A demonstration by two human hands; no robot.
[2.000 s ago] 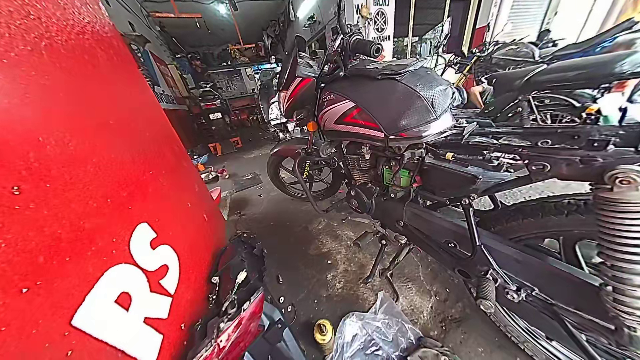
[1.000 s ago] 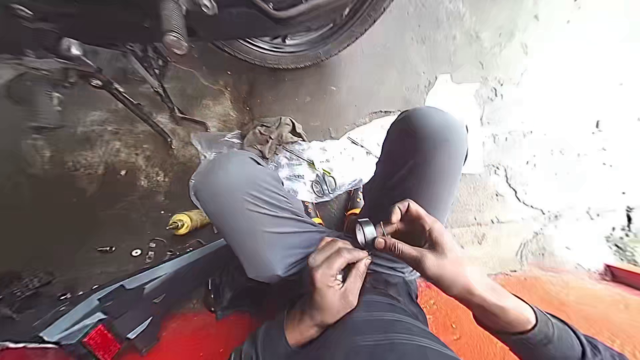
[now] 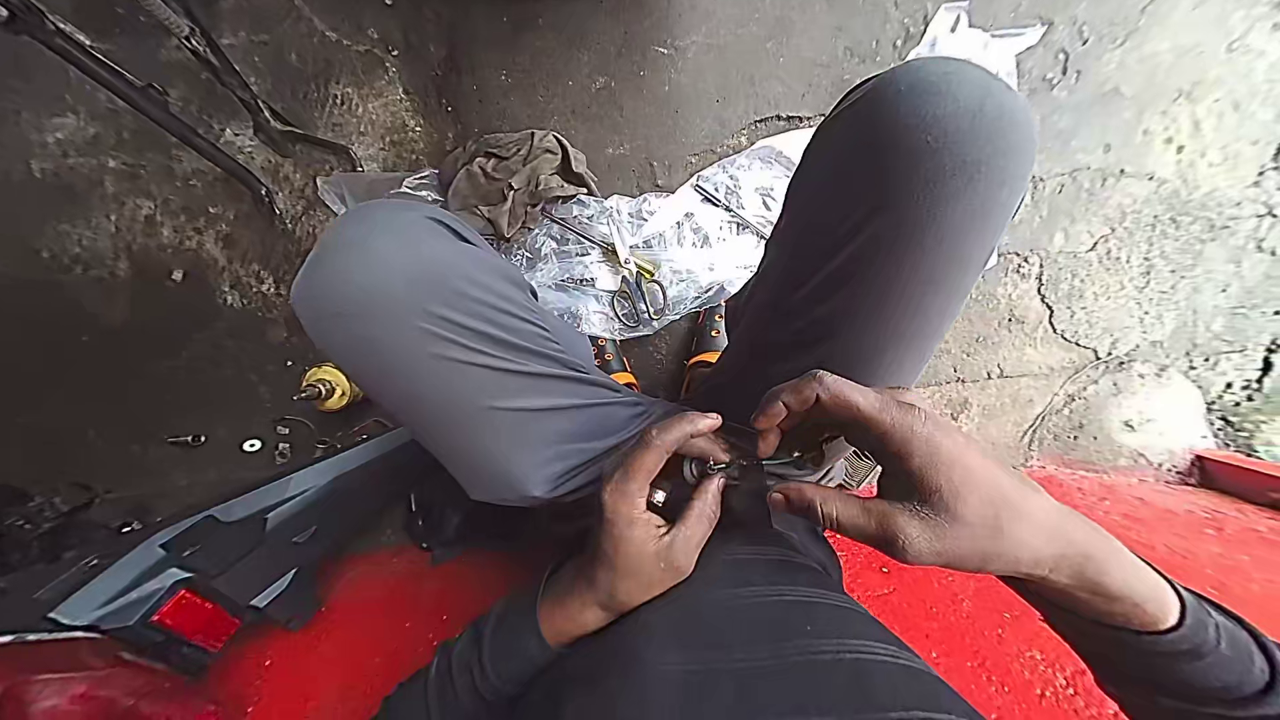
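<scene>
Both hands are over my lap, low in the middle of the head view. My left hand point(image 3: 665, 510) pinches the end of a small dark part with a metal tip point(image 3: 715, 466) between thumb and fingers. To its right, my right hand point(image 3: 880, 470) is held with thumb and fingers apart, beside the same part. Below and behind the right fingers lies a pale metallic piece with fine ridges point(image 3: 855, 465); its exact kind is unclear. Scissors with black and yellow handles point(image 3: 638, 290) lie on clear plastic sheeting point(image 3: 680, 240) between my knees.
A brown rag point(image 3: 515, 180) sits at the plastic's left end, and a thin dark tool point(image 3: 730, 208) lies on it. A yellow cylindrical object point(image 3: 328, 388), a washer point(image 3: 251, 445) and small hardware are on the floor at left, above a grey panel with a red reflector point(image 3: 195, 618). Stand legs point(image 3: 150, 95) reach in top left.
A dark ring-shaped part seen by the right hand one second ago no longer shows there. The right thumb and fingers have spread. The view swung down from the motorcycle to my lap.
</scene>
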